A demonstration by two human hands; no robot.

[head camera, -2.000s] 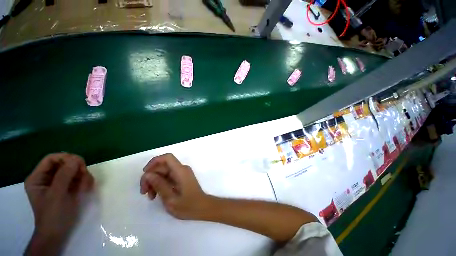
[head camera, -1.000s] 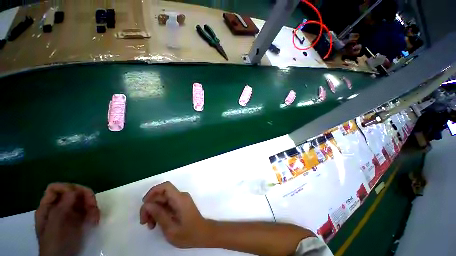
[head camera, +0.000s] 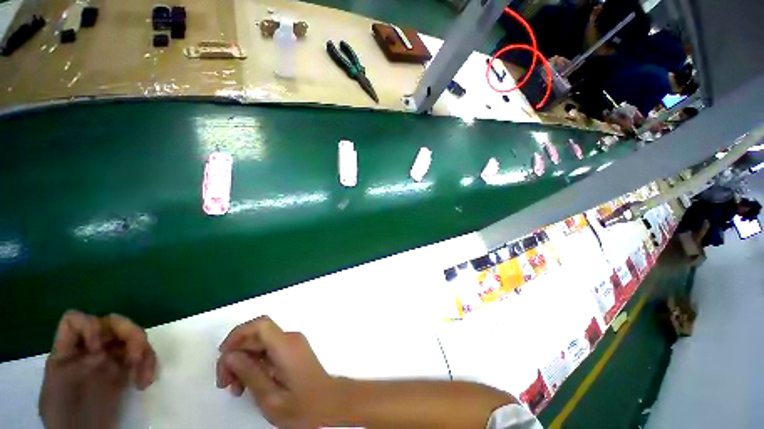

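My left hand (head camera: 96,369) is over the white table (head camera: 369,310) at lower left, fingers curled. My right hand (head camera: 272,369) is to its right, thumb and fingertips close together. The hands are apart. Whether anything tiny is between the fingertips cannot be told. Beyond them, the nearest pink part (head camera: 218,183) lies on the green belt (head camera: 276,243), with several more spaced out to the right. A faint yellowish tip (head camera: 452,319) shows by the printed bags; the bottle body is lost in glare.
Printed bags (head camera: 511,335) cover the table's right side. A grey metal post (head camera: 461,54) and slanting beam cross the right. The far bench holds pliers (head camera: 352,69), a brown block (head camera: 400,43), a clear-white bottle (head camera: 286,50) and black parts (head camera: 169,23). People are at far right.
The pink parts have moved right along the belt. The view has shifted, showing more of the far bench than at first. My hands stay low over the table, with fingers slightly changed in pose.
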